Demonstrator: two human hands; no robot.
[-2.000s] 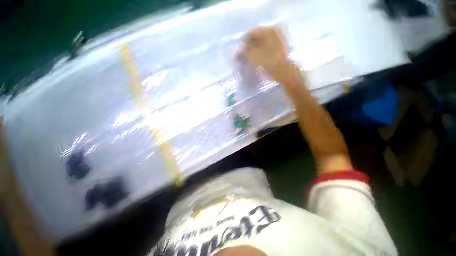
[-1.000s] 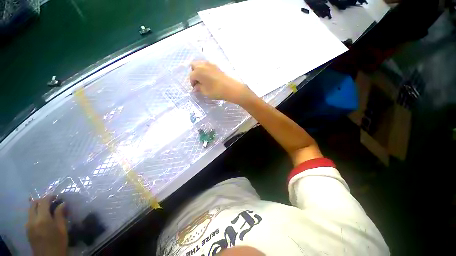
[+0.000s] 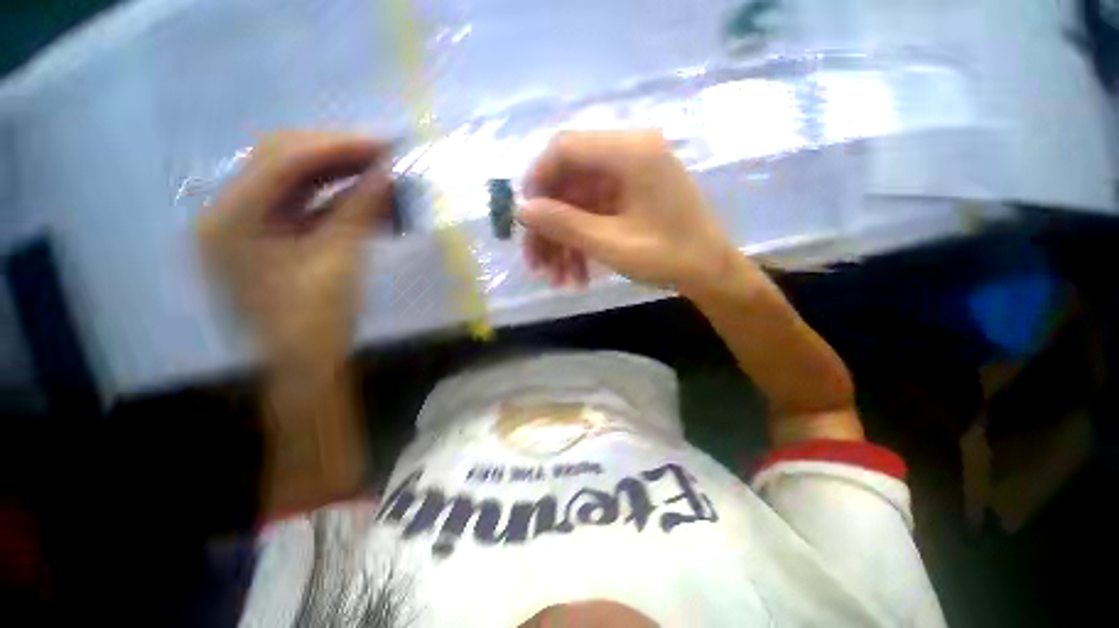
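Observation:
My left hand (image 3: 301, 227) is blurred and pinches a black plastic housing (image 3: 403, 205) at its thumb and fingertips, left of the yellow tape. My right hand (image 3: 614, 209) pinches a dark green circuit board (image 3: 501, 209) between thumb and index finger, right of the tape. The two pieces face each other a short way apart and do not touch. Both are held above the clear plastic on the white work surface. Small details of both pieces are too blurred to tell.
Yellow tape (image 3: 457, 252) runs front to back between my hands. A green cluster (image 3: 752, 22) lies at the back right. A dark strip (image 3: 55, 321) is at far left, and a blue bin (image 3: 1012, 307) is below the bench at right.
My left hand has come from the far left toward the middle with a black housing. My right hand now holds a green board near it. The camera view has shifted.

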